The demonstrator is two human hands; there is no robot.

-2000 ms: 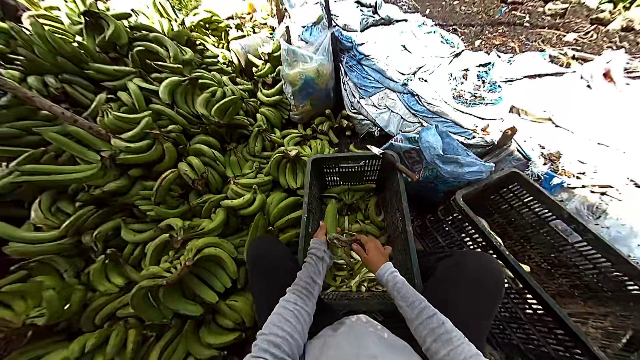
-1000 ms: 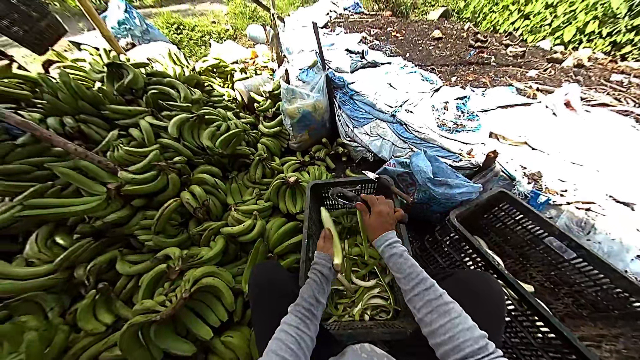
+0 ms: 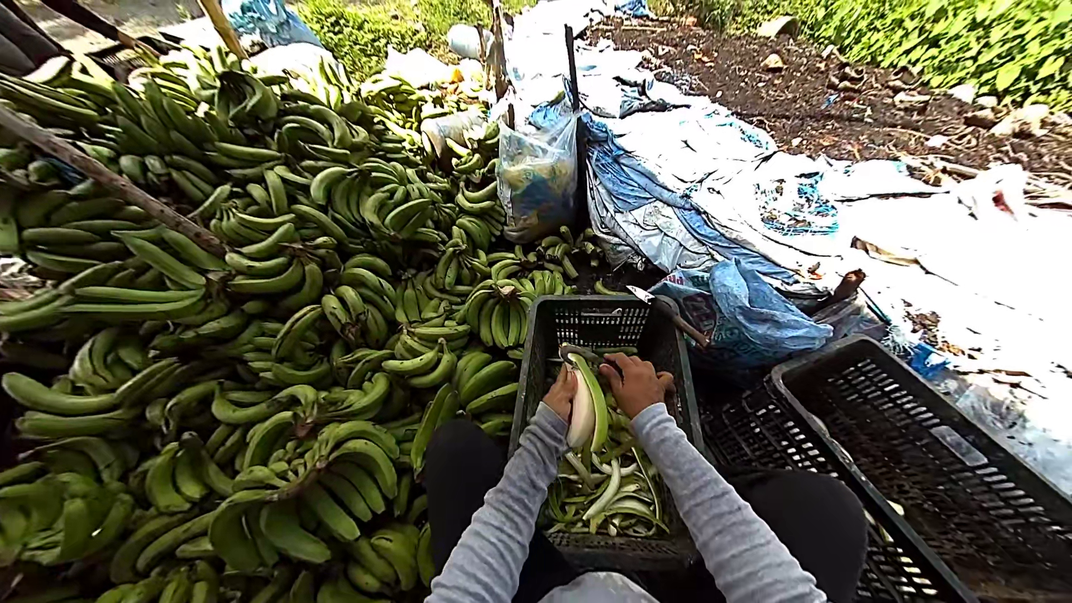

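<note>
A partly peeled green plantain [image 3: 584, 410] is gripped in my left hand [image 3: 561, 394], its pale flesh bare on the left and green peel still on the right. My right hand [image 3: 636, 383] is at the plantain's upper right, fingers bent; whether it grips the peel or a tool is not clear. Both hands are over a black plastic crate [image 3: 687, 394] between my knees. Strips of green peel [image 3: 615, 502] lie in the crate. A knife [image 3: 680, 322] with a pale blade tip rests across the crate's upper right corner.
Green plantain bunches [image 3: 335, 486] are heaped along the left, with a wooden pole [image 3: 109, 180] across them. Another black crate [image 3: 930, 444] stands at the right. A blue plastic bag [image 3: 741, 314] and a clear filled bag [image 3: 538, 180] lie beyond my crate, near white-and-blue sheeting [image 3: 712, 184].
The plantain in my left hand shows more bare flesh than one second ago. My right hand has moved lower, away from the crate's upper right part. The view has tilted upward since two seconds ago.
</note>
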